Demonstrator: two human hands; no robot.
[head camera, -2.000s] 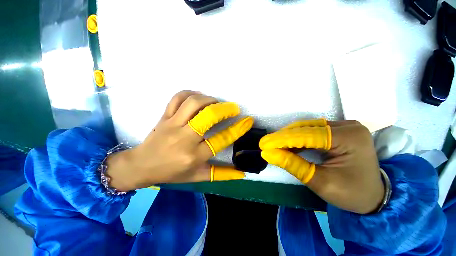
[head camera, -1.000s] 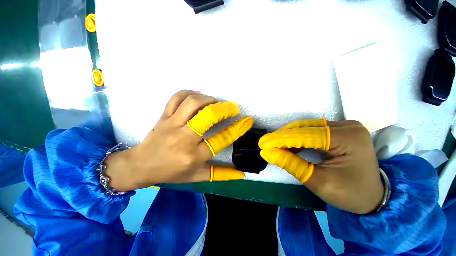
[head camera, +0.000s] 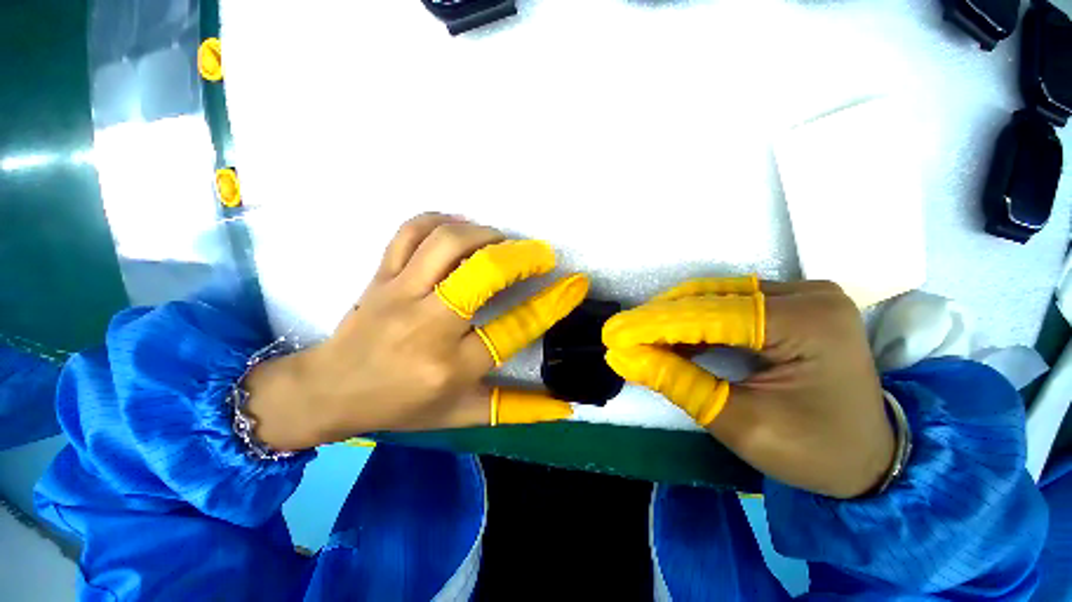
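A black smartwatch (head camera: 581, 359) lies at the near edge of the white foam mat (head camera: 506, 129), between my hands. My left hand (head camera: 429, 323), with yellow finger cots on its thumb and two fingers, holds the watch's left side. My right hand (head camera: 764, 365), with yellow cots on its thumb and fingers, has its thumb and fingertips pinched together at the watch's right side. Whether a thin film or wipe is between these fingertips cannot be seen.
Several black watches (head camera: 1023, 176) lie at the right, and another (head camera: 473, 12) at the mat's far edge. A cream-white sheet (head camera: 858, 200) and crumpled white wipes (head camera: 923, 327) are at the right. Loose yellow finger cots (head camera: 228, 186) and a clear plastic strip (head camera: 153, 176) lie left.
The right fingertips have shifted very slightly left along with the watch and the whole view. Both hands otherwise keep the same pose at the watch.
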